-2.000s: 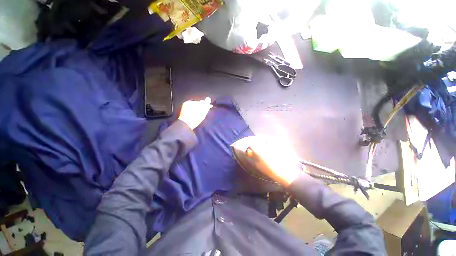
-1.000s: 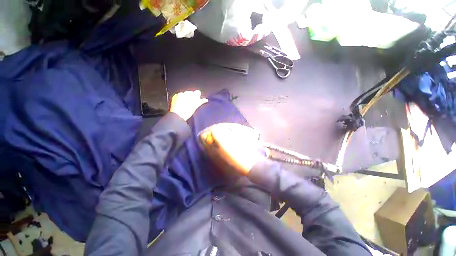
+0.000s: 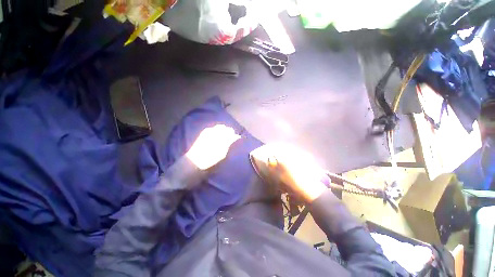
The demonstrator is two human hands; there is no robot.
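A navy garment panel point(image 3: 230, 178) lies over the table's near edge in front of me, wrinkled toward my lap. My left hand point(image 3: 213, 146) is on the panel's upper part; it is overexposed, and whether its fingers pinch the cloth cannot be told. My right hand point(image 3: 304, 170) grips the steam iron point(image 3: 262, 162), whose pointed tip faces left at the panel's right edge. Glare hides most of the iron and my fingers. A dark flat strip or stack point(image 3: 209, 68) lies on the far side of the table.
Navy panels point(image 3: 59, 157) are heaped at left beside a phone point(image 3: 129, 108). Scissors point(image 3: 273, 62), a white bag point(image 3: 211, 21) and a yellow-red packet point(image 3: 142, 13) are at the far side. The iron's hose point(image 3: 358, 186) runs right. A cardboard box point(image 3: 431, 205) stands below right.
The iron moved left over the panel, then back right to its edge. My left hand has moved down and right on the panel from its upper left edge. The view has shifted.
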